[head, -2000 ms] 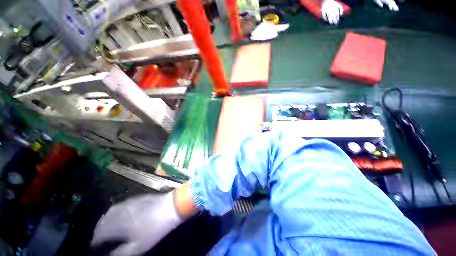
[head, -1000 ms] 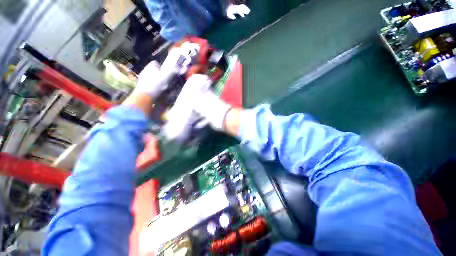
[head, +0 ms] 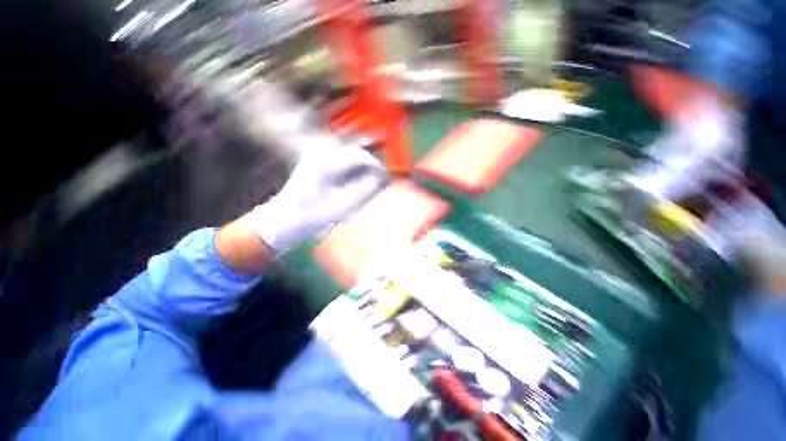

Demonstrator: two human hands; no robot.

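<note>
The picture is blurred. A power supply board [head: 517,301] lies in front of me, with a long white heatsink [head: 470,319] across it and red coils [head: 457,392] near its lower edge. My gloved left hand [head: 323,191] is over a red foam pad [head: 392,220] to the left of the board, fingers bent; whether it holds anything is unclear. My gloved right hand [head: 750,228], blurred at the right edge, is against a second board [head: 642,228]; its grip cannot be made out.
Another person's gloved hand [head: 702,142] is at the far side of the second board. A second foam pad [head: 483,153] lies farther back on the green bench [head: 547,185]. A red-orange post [head: 392,129] stands behind my left hand.
My hands, close together at the upper left a second ago, are now far apart, left hand at the left and right hand at the right edge. The view has turned.
</note>
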